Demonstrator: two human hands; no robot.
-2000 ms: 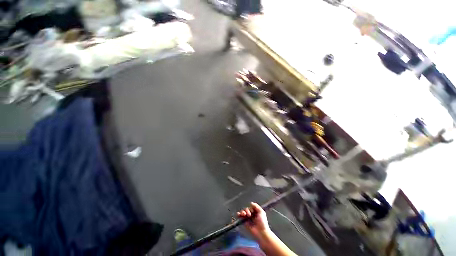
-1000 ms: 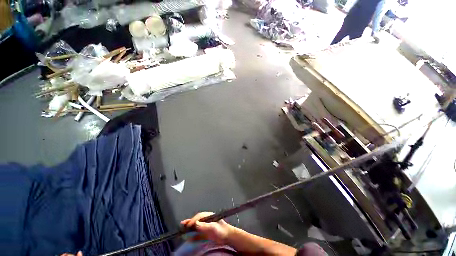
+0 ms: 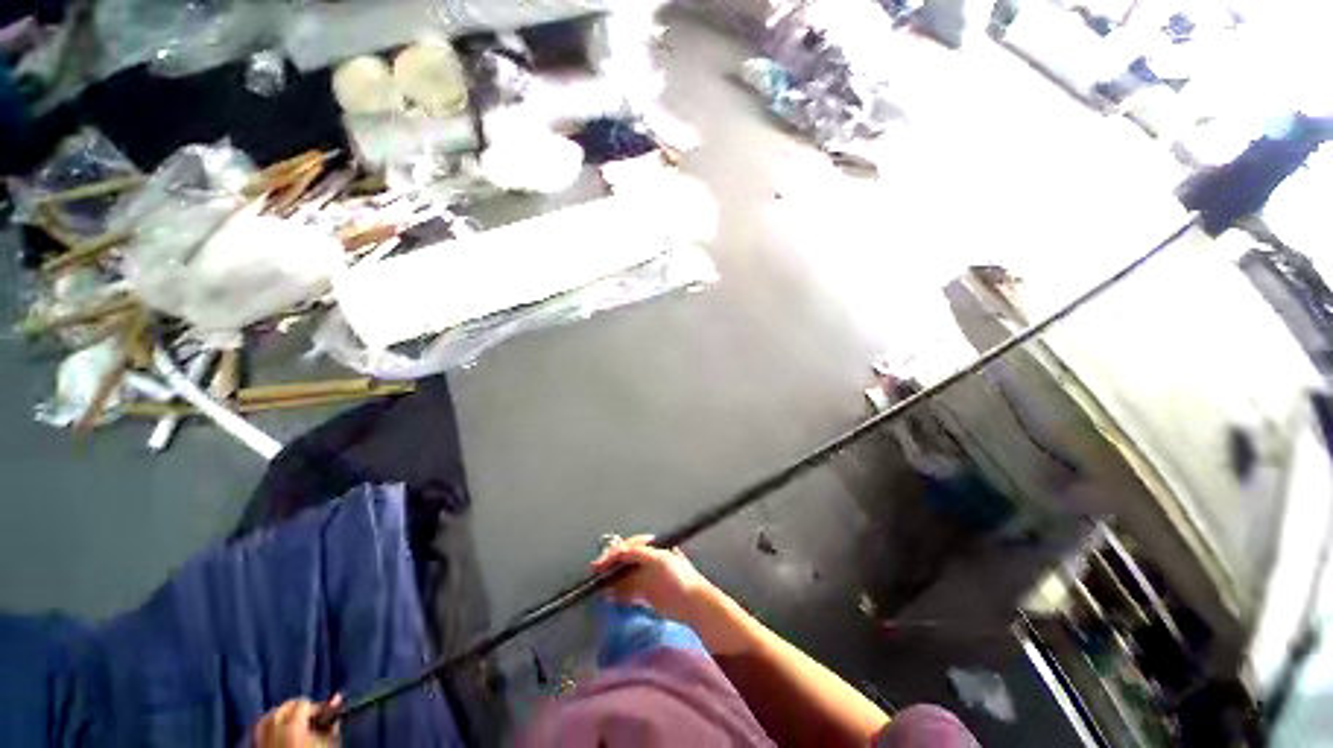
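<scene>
A very long thin dark metal bar runs slantwise from the lower left to the upper right, held above the floor. My right hand is closed around the bar near its middle-lower part. My left hand is closed on the bar's near end at the bottom edge and is partly cut off. The far end of the bar shows over the bright area beside the table at the upper right.
Navy fabric lies heaped at lower left. A cream fabric roll in clear plastic lies beyond, beside tubes and scraps. A pale table stands at right, with a cluttered shelf beneath. A dark figure, perhaps a person, is at upper right.
The view has turned. The bar now reaches farther up and away from the table's cluttered end. My left hand has come further into view on the bar's near end; my right hand still grips it.
</scene>
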